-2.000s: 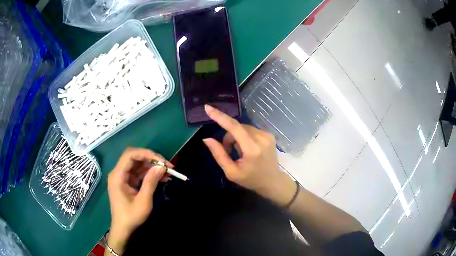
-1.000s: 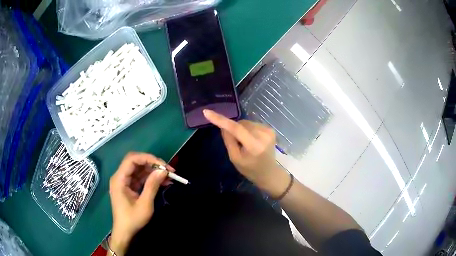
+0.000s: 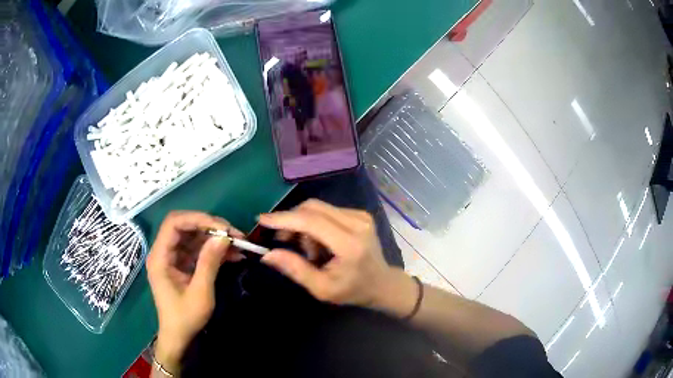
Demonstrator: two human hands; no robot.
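Observation:
My left hand (image 3: 193,255) pinches a joined piece (image 3: 247,244), a white sleeve on a thin metal stem, between thumb and fingers. My right hand (image 3: 325,255) has its thumb and fingertips at the white end of the piece; whether they grip it is hard to tell. The larger tub (image 3: 246,135) holds many white sleeves (image 3: 170,129). The smaller tub (image 3: 140,260), below and left of it, holds thin shiny stems (image 3: 99,255). The smartphone (image 3: 310,96) lies at the bench edge, showing a pinkish picture with a person.
Stacked clear blister trays (image 3: 44,125) with blue edges stand at the left. A crumpled clear bag (image 3: 170,16) lies behind the larger tub. A ribbed clear tray (image 3: 428,162) lies below bench level at the right, over pale floor tiles. Another clear bag (image 3: 13,354) shows at the lower left.
My right hand has left the phone and moved down and left to the piece in my left hand. The phone screen has changed from dark to a pinkish picture.

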